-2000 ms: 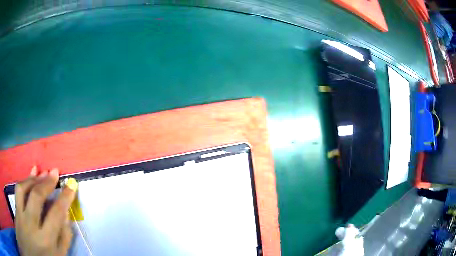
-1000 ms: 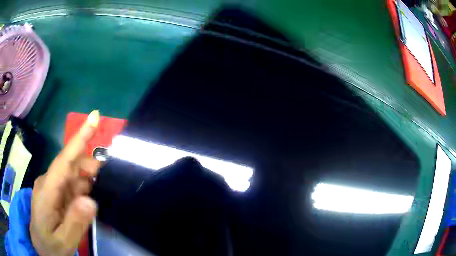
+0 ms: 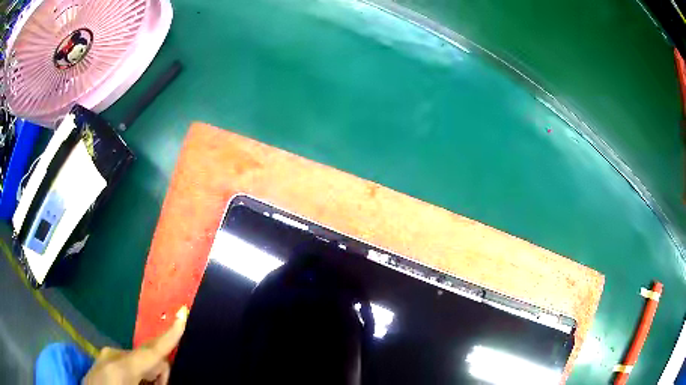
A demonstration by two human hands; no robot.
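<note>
A glossy black LCD panel (image 3: 301,323) lies face up in its thin-rimmed display lid on the orange-red foam pad (image 3: 353,192). Lamp reflections and a dark silhouette show in it. A narrow dark strip with small silver parts (image 3: 444,280) runs along its top edge. My left hand (image 3: 139,365), bare with a yellow finger cot, is at the lower left, cut off by the bottom edge. Its extended index finger lies by the panel's left edge over the pad; the other fingers are partly hidden. It grips nothing visible. My right hand is out of the picture.
A pink desk fan (image 3: 83,53) stands at the upper left, with a white boxed device (image 3: 64,207) below it and a dark bar (image 3: 150,95) beside it. A red bar (image 3: 643,331) with pale bands and part of a white sheet (image 3: 677,361) lie at the right.
The view has swung left. The black panel, which was raised and filled the view, now lies down in the lid, where a white surface showed earlier. My left hand appears lower.
</note>
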